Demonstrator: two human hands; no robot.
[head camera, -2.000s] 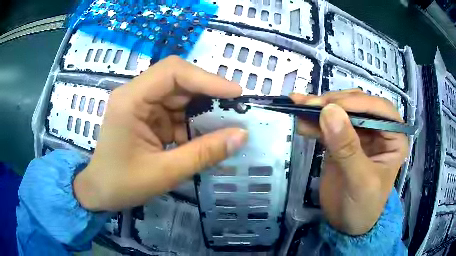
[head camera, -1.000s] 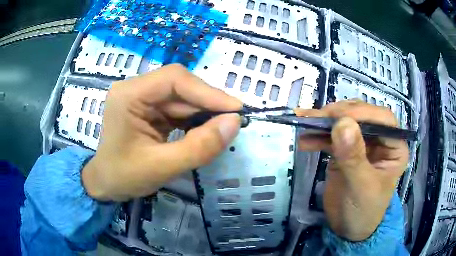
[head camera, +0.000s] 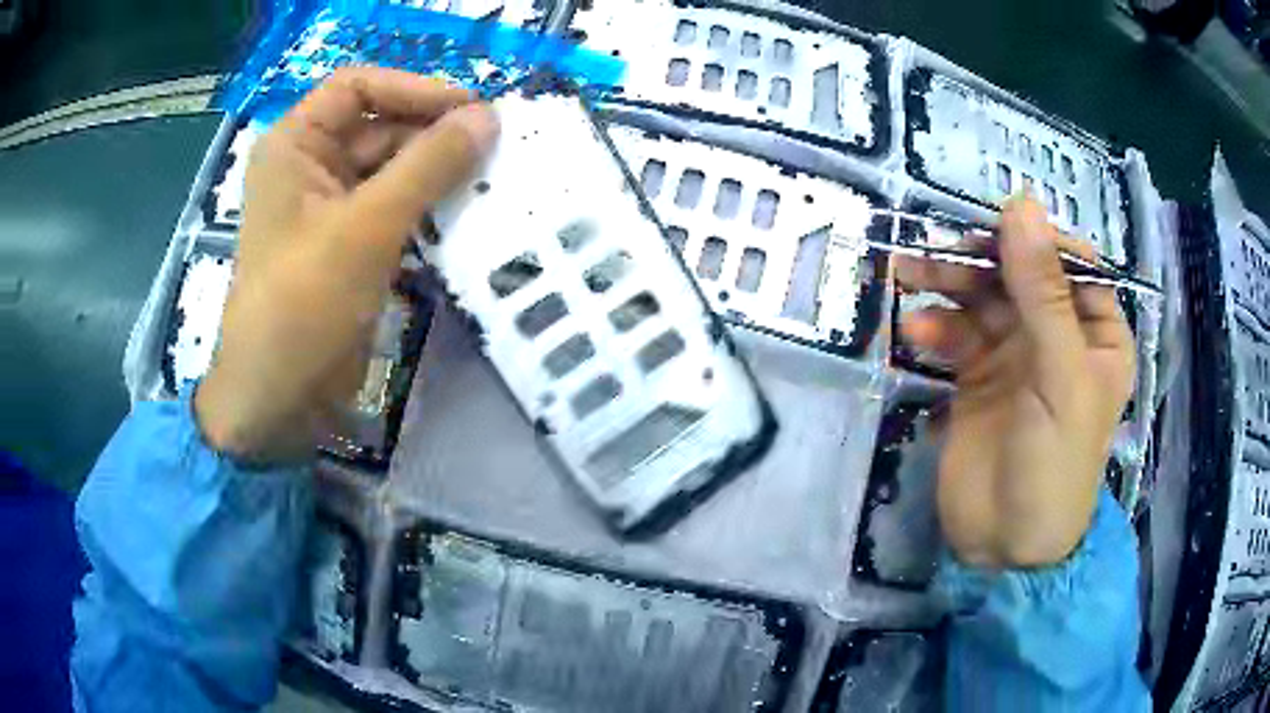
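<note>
My left hand (head camera: 341, 223) grips the top end of a silver-white phone middle frame (head camera: 550, 209) between thumb and fingers. The frame has black edges and rows of slots, and hangs tilted over an empty pocket (head camera: 474, 453) of the blister tray. My right hand (head camera: 1031, 362) holds thin tweezers (head camera: 961, 252) at the right, apart from the held frame, their tips pointing left above another frame. I cannot tell whether anything is on the tips.
A blue release film (head camera: 418, 53) with dark rings lies over frames at the upper left. More frames (head camera: 752, 63) sit in pockets behind, at both sides and in front. A neighbouring tray stack (head camera: 1247, 418) stands at the right. A green surface (head camera: 84, 237) shows at the left.
My left hand has moved up and left, turning the frame so it slants down to the right. The tweezers in my right hand have moved away from the frame to the upper right.
</note>
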